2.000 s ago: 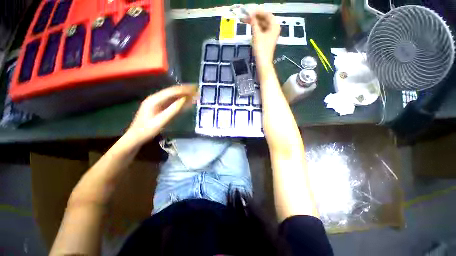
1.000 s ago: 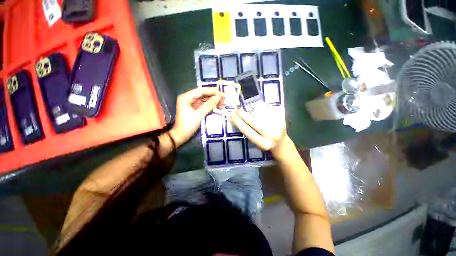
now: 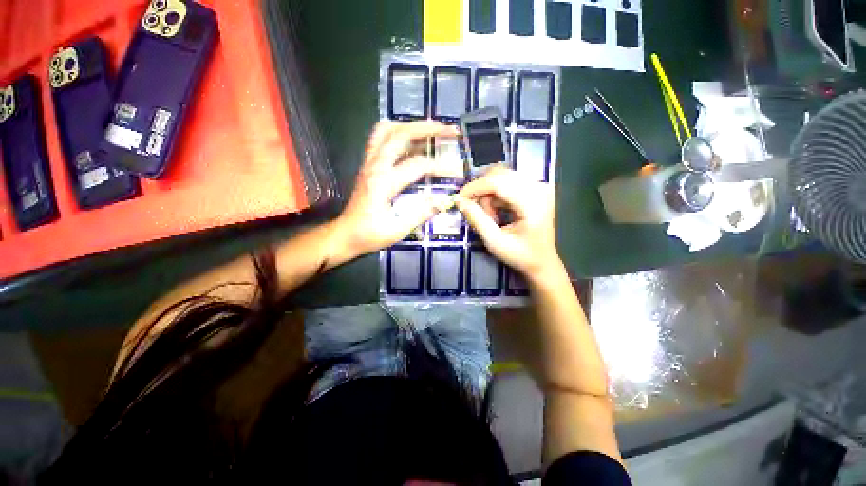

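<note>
A clear lens tray [image 3: 386, 190] with dark-bordered screen lenses [image 3: 408, 271] in its pockets lies in front of me. A small grey keypad phone [image 3: 486, 142] lies on the tray, screen visible, its lower part hidden by my right hand. My left hand [image 3: 404, 180] and my right hand [image 3: 508, 214] are over the middle of the tray, bare, their fingertips meeting just below and left of the phone. They pinch a thin pale piece, apparently screen adhesive [image 3: 446, 169]; its outline is hard to make out against the lenses.
A red-orange foam tray [image 3: 247, 123] with purple phones [image 3: 157, 90] is at left. A white adhesive sheet [image 3: 570, 52] lies behind the lens tray. Dark tweezers [image 3: 619, 128], a yellow pair [image 3: 670, 95], a dispenser [image 3: 636, 195], white wipes [image 3: 698, 230] and a fan [image 3: 836, 176] are at right.
My right hand has come down from the adhesive sheet to meet my left hand over the tray. The pale frame between them has shifted and my fingertips are now closer together.
</note>
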